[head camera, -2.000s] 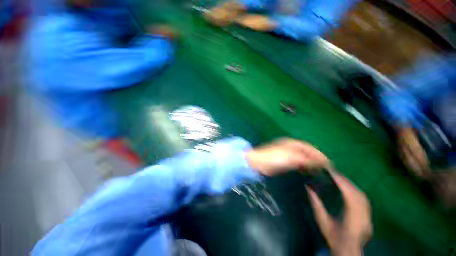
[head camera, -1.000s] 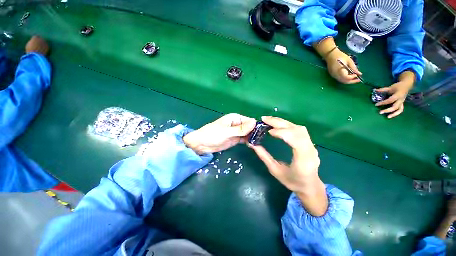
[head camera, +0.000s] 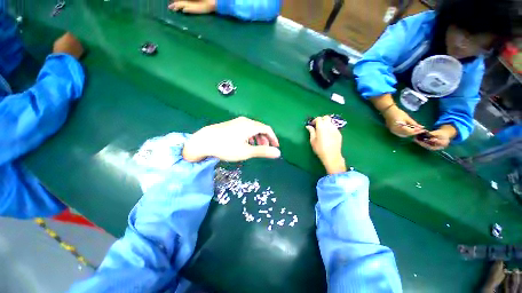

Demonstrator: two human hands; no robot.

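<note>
My left hand (head camera: 234,140) is above the table near the belt's edge, thumb and curled fingers apart, with no part visible in it. My right hand (head camera: 327,140) is over the green belt, its fingertips on a dark unit (head camera: 311,122) that they partly cover. Another dark unit (head camera: 337,120) with silvery details lies just right of those fingers. Tiny white-silver pieces (head camera: 260,197) are scattered on the dark green table between my forearms. A clear bag (head camera: 150,151) is partly hidden behind my left sleeve.
The belt (head camera: 275,106) carries spaced dark units (head camera: 226,87). Opposite, a person (head camera: 386,54) works behind a white fan (head camera: 437,75). A black strapped object (head camera: 329,67) and a white rectangle (head camera: 337,99) lie beyond the belt. Another person's blue sleeve (head camera: 46,109) is at left.
My hands have moved apart. My right hand has carried the dark unit from between them forward onto the belt. My left hand has let go of it. The head view has shifted, showing more loose pieces.
</note>
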